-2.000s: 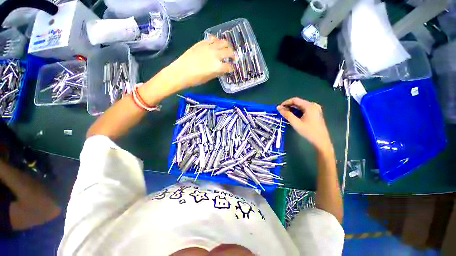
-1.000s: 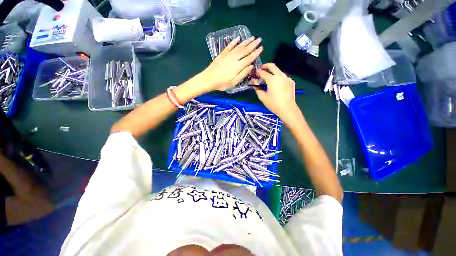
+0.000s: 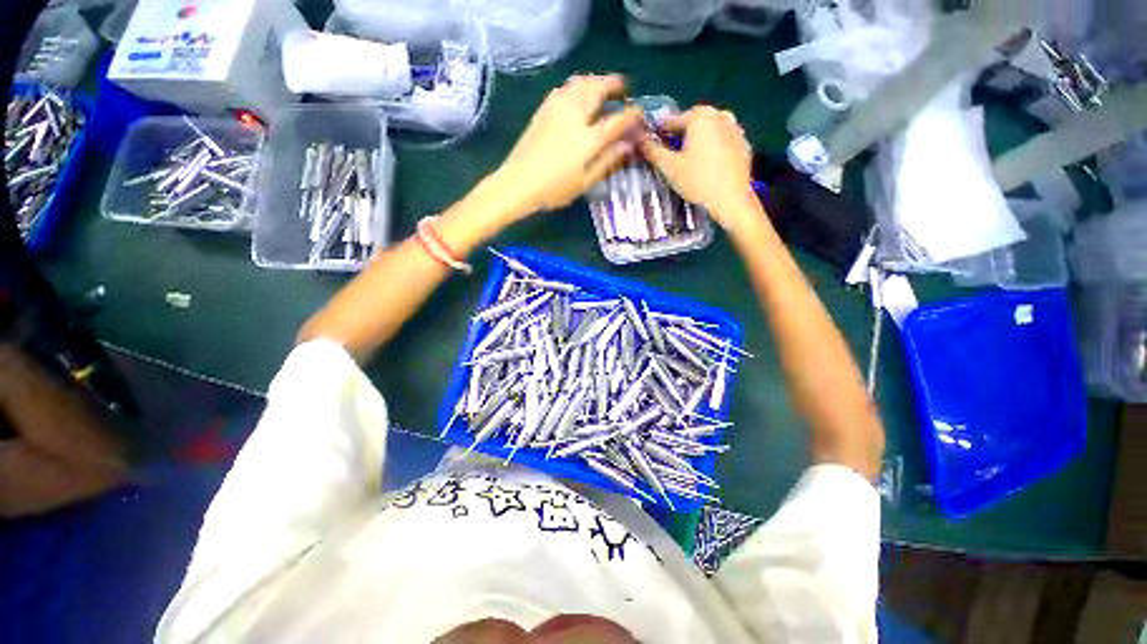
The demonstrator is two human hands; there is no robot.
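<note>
A clear plastic box (image 3: 635,239) with rows of silver metal parts (image 3: 644,211) stands beyond the blue tray. My left hand (image 3: 572,141) is over its far left part, fingers bent and blurred. My right hand (image 3: 708,154) is at its far right side, fingertips close to those of my left hand. What the fingertips touch or hold is hidden. A small blue tip shows beside my right hand. The blue parts tray (image 3: 460,377), heaped with loose silver parts, lies nearest my body.
Two clear boxes (image 3: 325,258) with loose parts stand at left, near a white carton (image 3: 189,50). A flat blue tray or lid (image 3: 1000,403) lies at right. A dark flat thing (image 3: 811,216) and plastic bags (image 3: 962,189) are beyond it. A person's arm (image 3: 57,434) shows at left.
Both hands have come together at the clear box; my right hand left the blue tray's corner. Both have since shifted to the box's far end. The whole view has also shifted.
</note>
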